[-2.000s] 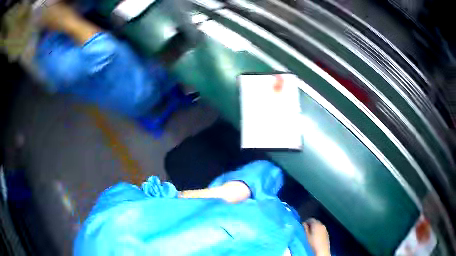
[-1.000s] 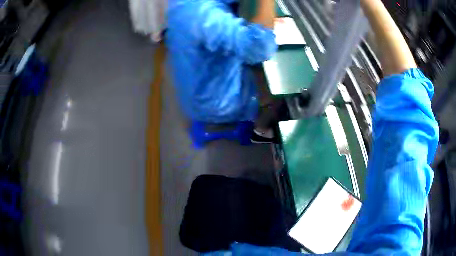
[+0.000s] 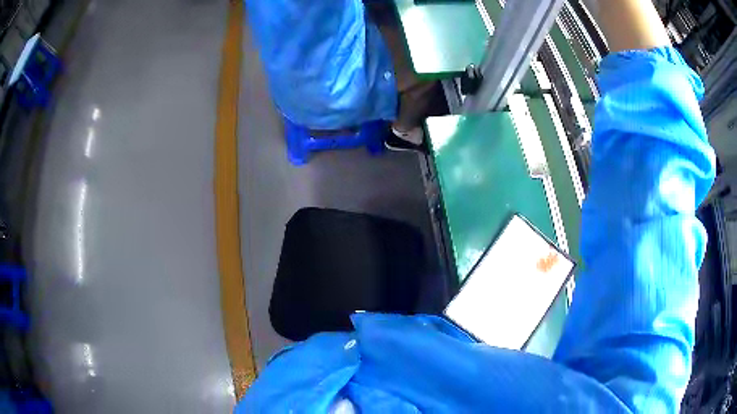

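A white parts board [image 3: 511,283] with a dark edge lies tilted on the green bench [image 3: 485,174]. A small loose pile of orange-red parts [image 3: 547,260] is near its right corner. My right arm, in a blue sleeve, reaches up along the right side, beyond the board. Its bare forearm runs out of the top edge, so my right hand is cut off. My left hand is out of the picture; only blue smock shows at the bottom.
A black-topped stool [image 3: 347,271] stands left of the bench. A person in a blue smock [image 3: 319,69] sits on a blue stool [image 3: 333,141] farther up. A grey metal post [image 3: 513,52] rises by the bench. Metal rails run along its right side.
The view has turned and shifted, so the board, stool and seated person sit higher in the picture. My right arm stays stretched upward; earlier, the bench lay diagonally and the arm was not raised.
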